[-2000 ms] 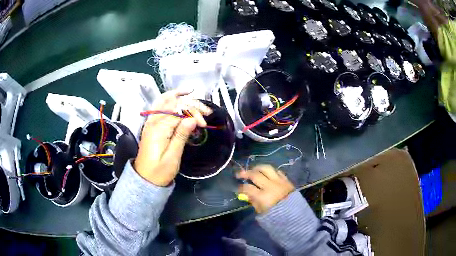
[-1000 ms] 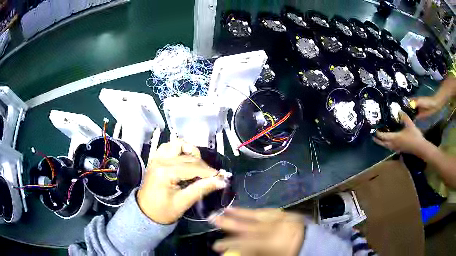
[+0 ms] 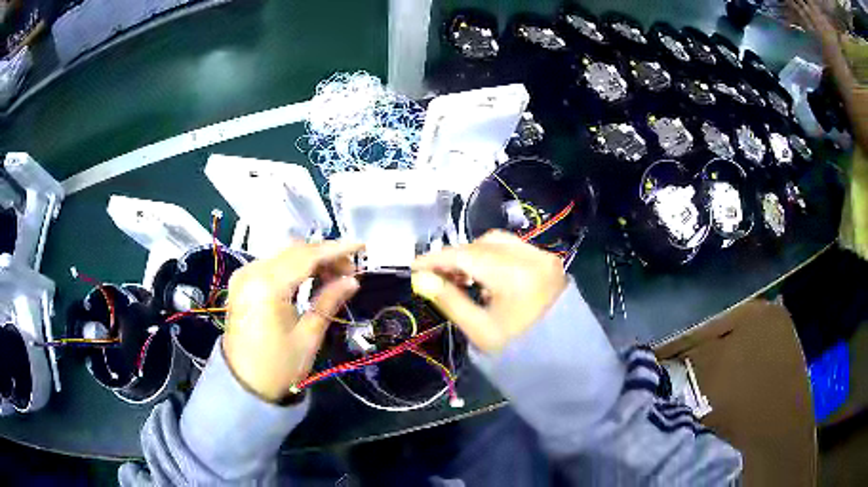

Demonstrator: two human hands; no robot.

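A round housing with a white rim and black interior lies open side up in front of me. Its white bracket plate stands behind it. Red and yellow wires cross the cup, and a small white plug hangs over its front rim. My left hand and right hand are at the cup's back edge, fingers bent and tips close together. A thin strand shows by my left fingers; what the fingertips pinch is too small to tell. My right hand has a yellow patch on a finger.
Wired housings stand left, another right. A tangled pale cord heap lies behind. Tweezers lie right, below rows of black camera modules. An open cardboard box is at the lower right. A person's arm shows upper right.
My right hand has moved up to the cup's back edge, and my left hand has shifted back off the cup's middle. The red wires now lie across the cup. The other person's hands have left the modules.
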